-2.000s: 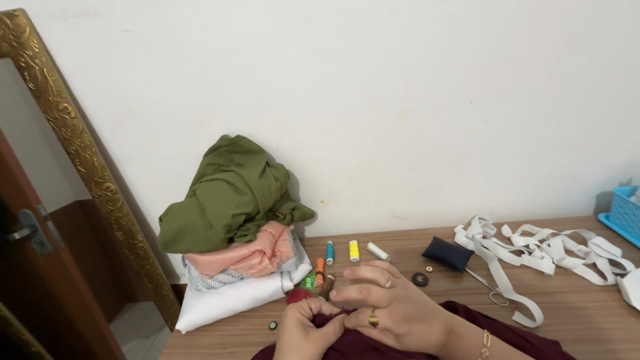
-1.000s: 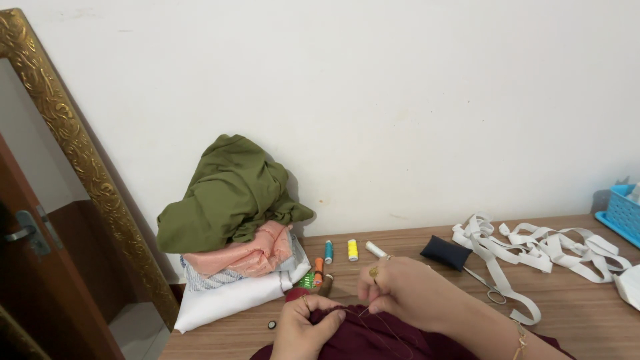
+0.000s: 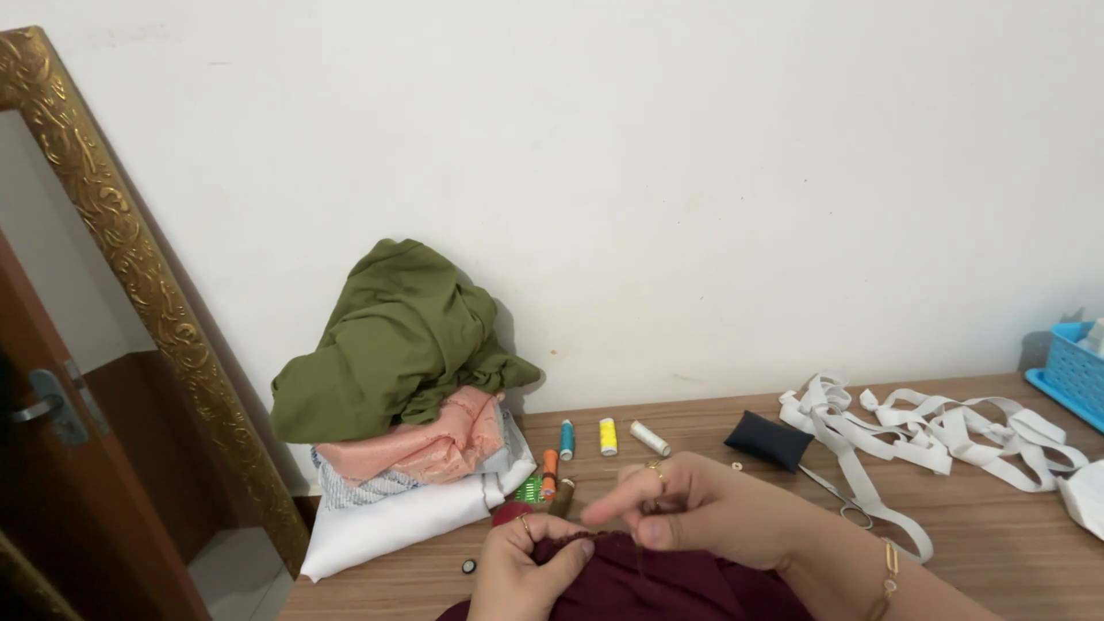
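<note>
Dark maroon fabric (image 3: 664,580) lies at the bottom centre, its edge pinched between the thumb and fingers of my left hand (image 3: 533,561). Just above and right of that edge is my right hand (image 3: 681,509), fingers curled and index finger pointing left. A thin thread hangs beneath it against the cloth; whether a needle is in its fingers cannot be made out. Beyond my hands stand or lie a teal thread spool (image 3: 567,440), a yellow one (image 3: 609,437), a white one (image 3: 650,438), an orange one (image 3: 549,474) and a brown one (image 3: 562,498).
Folded cloths with green fabric (image 3: 397,345) on top sit at the left. On the right are a black pincushion-like pad (image 3: 768,441), scissors (image 3: 837,496), tangled white elastic tape (image 3: 914,431) and a blue basket (image 3: 1078,362). A small button (image 3: 468,566) lies near my left hand. A gold-framed mirror (image 3: 147,267) leans at left.
My right hand first came away from the fabric edge and turned, with thread showing, and is now back near the edge. My left hand keeps its pinch on the cloth.
</note>
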